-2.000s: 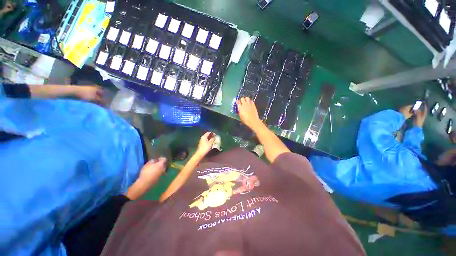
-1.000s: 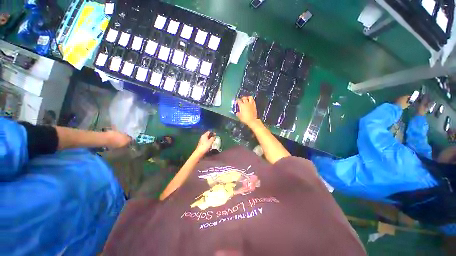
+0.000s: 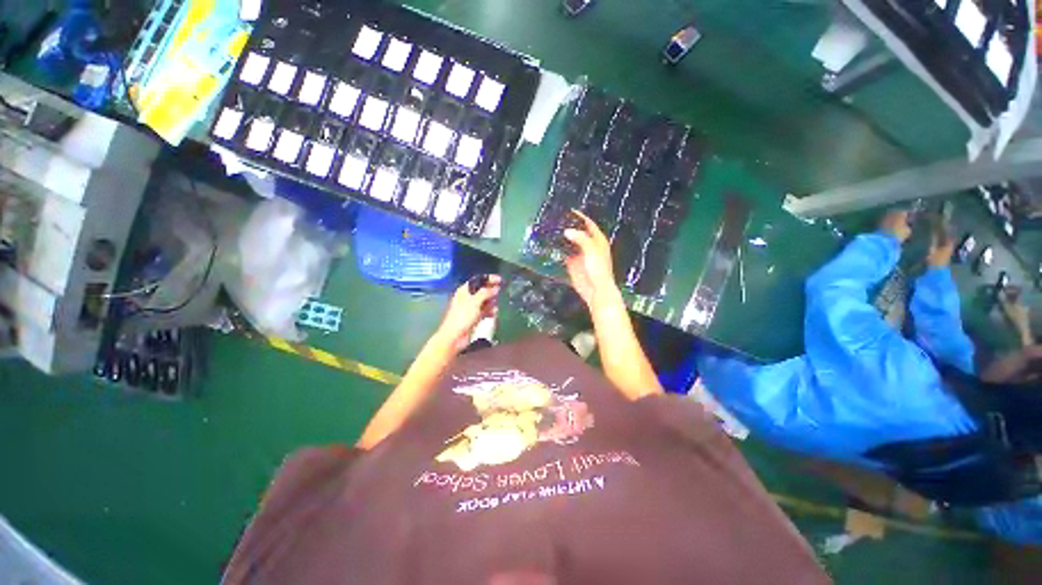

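A black blister tray (image 3: 520, 131) with rows of white pieces lies at upper left of centre. A second glossy black tray (image 3: 623, 189) of ribbed columns with no white pieces lies to its right. My right hand (image 3: 588, 254) is at this tray's near left corner, fingers curled beside a dark, glinting part; whether it grips it is unclear. My left hand (image 3: 466, 306) is in front of the bench edge, fingers closed on a small dark part (image 3: 478, 281).
A blue perforated basket (image 3: 402, 249) and a clear plastic bag (image 3: 280, 269) are at left, near a grey-white machine (image 3: 57, 206). Yellow sheets (image 3: 200, 69) lie left of the tray. A clear strip (image 3: 718, 274) lies right. A person in a blue smock (image 3: 874, 354) works at right.
My left hand has risen towards the bench edge. My right hand has shifted slightly right and opened its pose at the tray corner. The blue-smocked person at left has gone out of view.
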